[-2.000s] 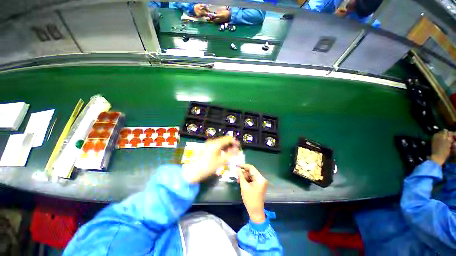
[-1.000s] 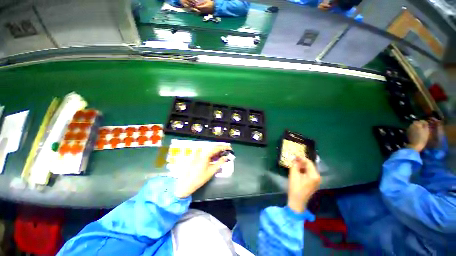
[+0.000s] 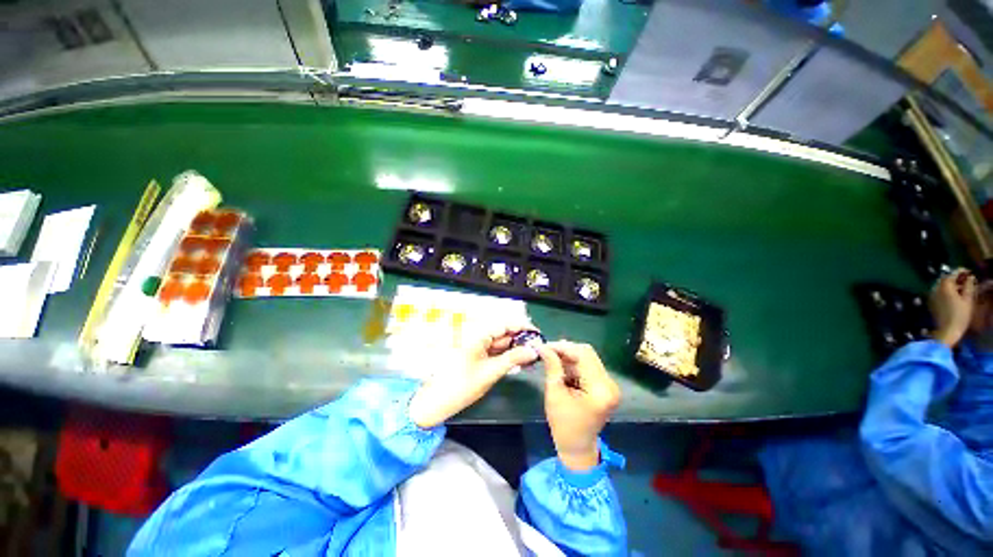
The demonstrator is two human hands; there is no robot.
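Observation:
My left hand [image 3: 477,373] holds a black-rimmed round unit [image 3: 527,342] between thumb and fingers, above the right end of the white liner sheet [image 3: 419,342]. My right hand [image 3: 577,394] has its fingertips pinched at the unit's right edge; whether a small piece is between them cannot be told. Yellow discs [image 3: 433,316] lie along the liner's upper part. Behind it is the black component tray [image 3: 468,221], with round units in its pockets and one empty pocket in the back row. The open black parts box [image 3: 713,354] with beige pads [image 3: 670,339] stands to the right.
Red-orange stickers [image 3: 310,272] on a strip, a sticker pack [image 3: 196,277] and a yellow strip [image 3: 122,259] lie to the left. White sheets [image 3: 65,248] are at far left. Another person's hand [image 3: 955,308] and a dark tray [image 3: 891,313] are at far right. A metal rail [image 3: 610,122] runs behind.
My right hand has moved left from the parts box to the unit in my left hand. The left hand still holds the unit. The camera view has shifted somewhat.

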